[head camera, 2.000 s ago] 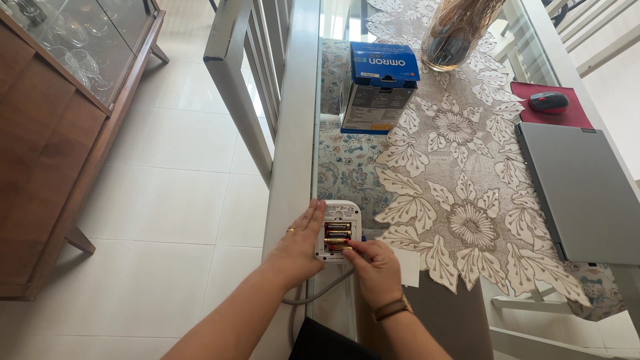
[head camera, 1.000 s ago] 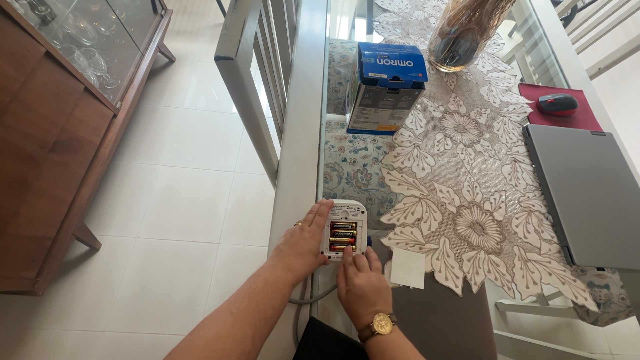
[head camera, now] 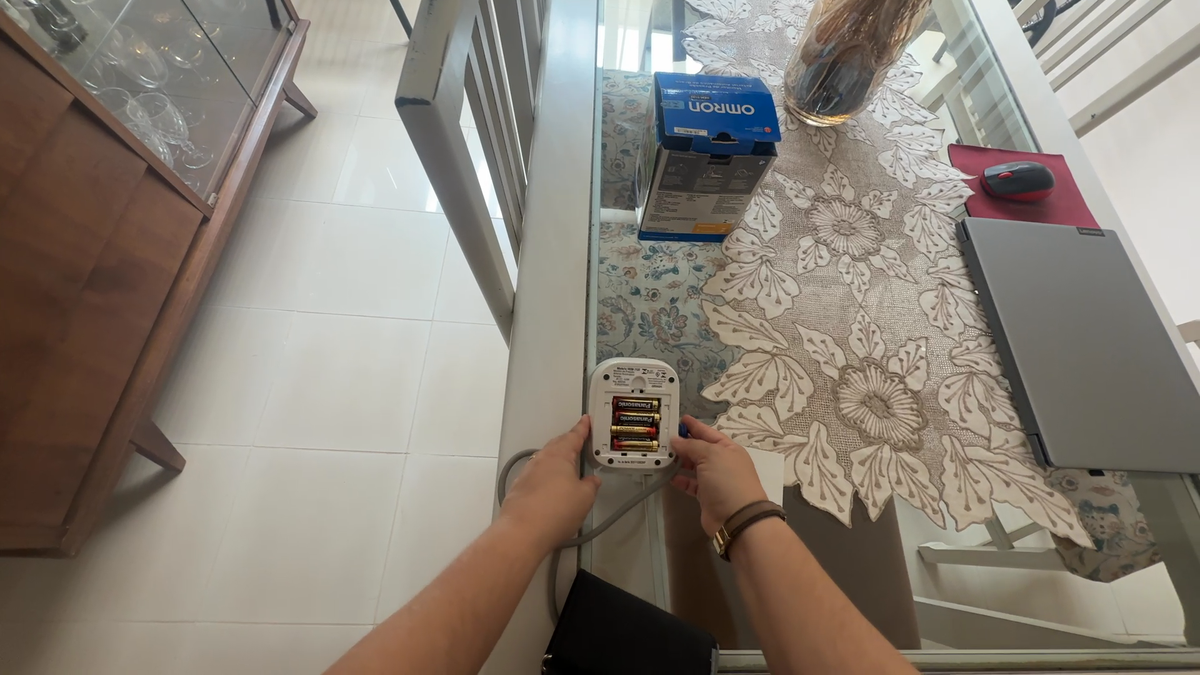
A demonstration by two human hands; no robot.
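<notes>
A white blood pressure monitor (head camera: 636, 377) lies back side up at the near left edge of the glass table, its battery compartment uncovered. Several AA batteries (head camera: 636, 418) sit side by side in it. My left hand (head camera: 551, 483) grips the monitor's left edge. On the other side, my right hand (head camera: 717, 469) holds its lower right edge, near a blue plug (head camera: 683, 430). A grey air hose (head camera: 619, 514) loops below the device. A white flat piece (head camera: 771, 473), partly hidden by my right hand, lies on the table. At the bottom is a black cuff or pouch (head camera: 626, 628).
Beyond the monitor stands a blue Omron box (head camera: 708, 159) with a glass vase (head camera: 834, 75) behind it. A closed grey laptop (head camera: 1078, 347) and a mouse (head camera: 1018, 181) are at the right on the table. A chair (head camera: 459, 141) adjoins the left edge.
My right hand has moved off the batteries to the monitor's right edge. My left hand has shifted down along the left edge, uncovering the upper part of the device.
</notes>
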